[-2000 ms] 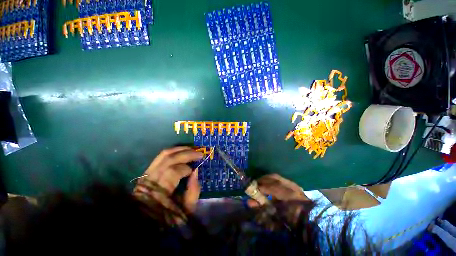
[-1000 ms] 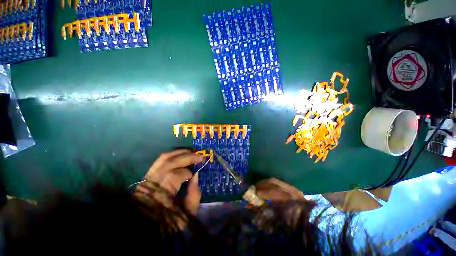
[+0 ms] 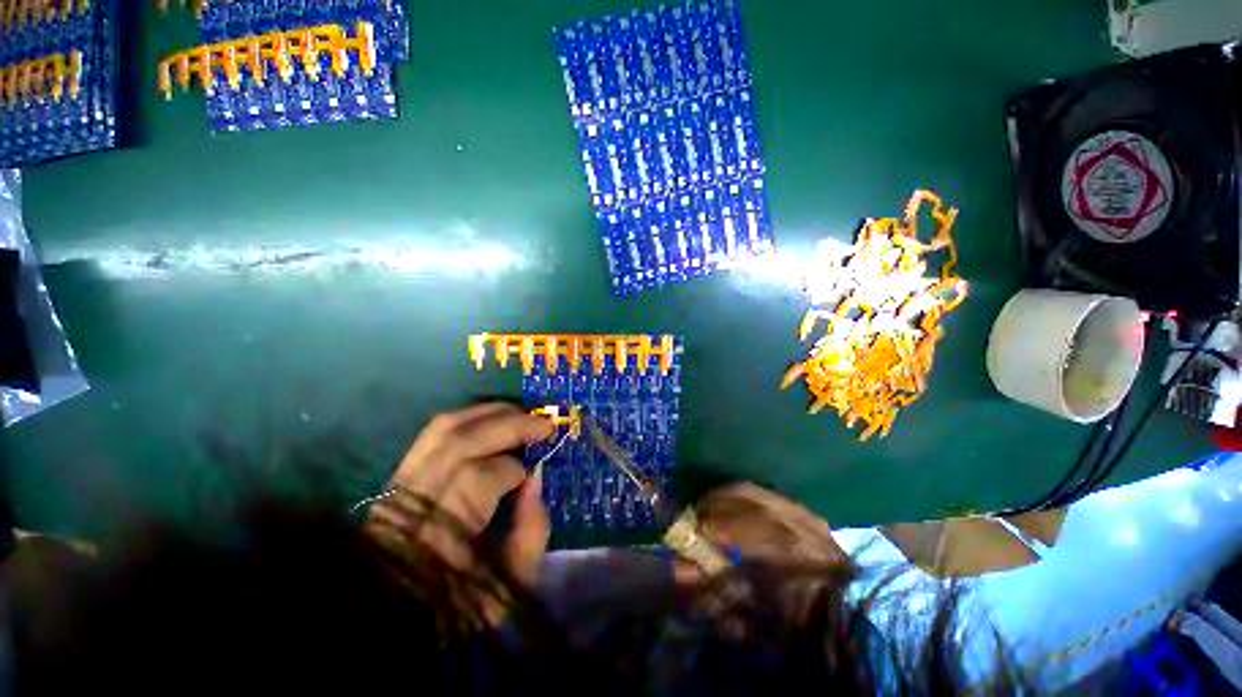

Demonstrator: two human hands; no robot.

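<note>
The blue PCB panel (image 3: 633, 436) lies on the green mat with a row of orange flex circuits (image 3: 579, 351) along its top edge. My left hand (image 3: 470, 477) rests at the panel's left side, holding thin solder wire (image 3: 550, 455) between the fingers, its fingertips at another orange flex piece (image 3: 560, 417). My right hand (image 3: 763, 531) holds the soldering iron (image 3: 695, 539) by its pale handle; the shaft points up-left, its tip close to that piece. Whether tip and joint touch is too small to tell. Hair hides the lower parts of both hands.
A bare blue panel (image 3: 670, 150) lies upper middle. A bright pile of orange flex circuits (image 3: 872, 341) lies right, beside a white cup (image 3: 1042, 351), black fan (image 3: 1124, 184) and black cables (image 3: 1090, 470). Part-filled panels (image 3: 303, 93) are upper left; a clear plastic bag (image 3: 52, 341) is at the left edge.
The iron's tip has withdrawn slightly and its handle has shifted a little down and right compared with two seconds ago. My left hand stays nearly in place. The whole view has shifted slightly.
</note>
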